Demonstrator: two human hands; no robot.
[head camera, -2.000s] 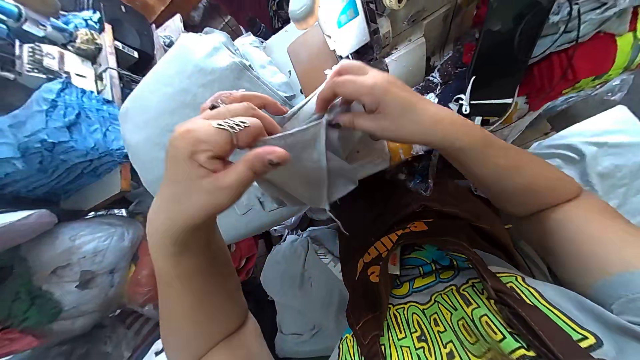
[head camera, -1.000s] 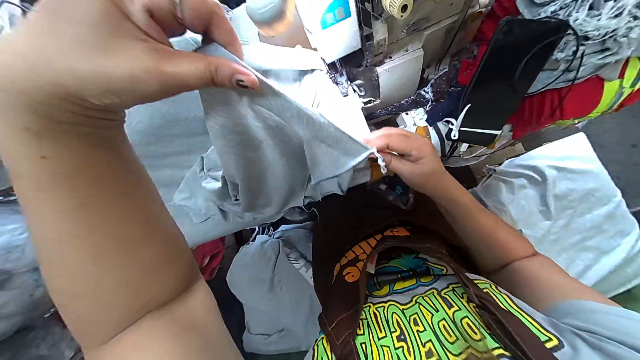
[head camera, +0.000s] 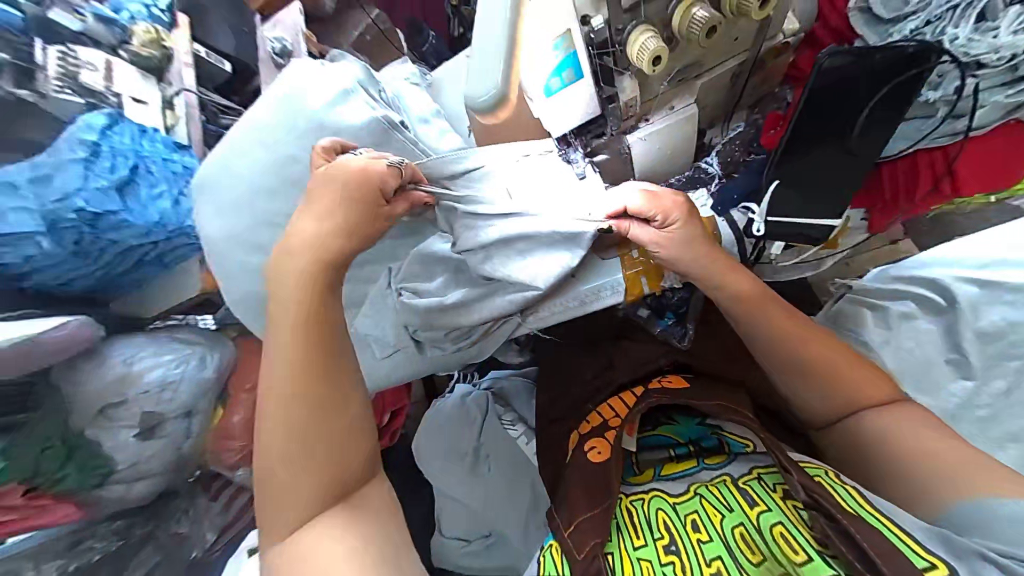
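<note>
A light grey piece of fabric is stretched between my two hands, its upper edge lying at the needle area of an overlock sewing machine. My left hand, with rings on it, pinches a fold of the fabric at its left. Thumb and fingers of my right hand grip the fabric's right corner, just below and right of the machine's presser foot area. The rest of the fabric hangs in folds over the machine's bed. More pale grey fabric lies behind and under my left hand.
Blue fabric is heaped at the left, above filled plastic bags. A black phone-like slab with a white cord stands right of the machine. Grey cloth lies at the right; a grey bundle is below the machine bed.
My left hand has come down from the upper left, and the fabric that was lifted now lies by the machine's needle area. My right hand still pinches the fabric's corner.
</note>
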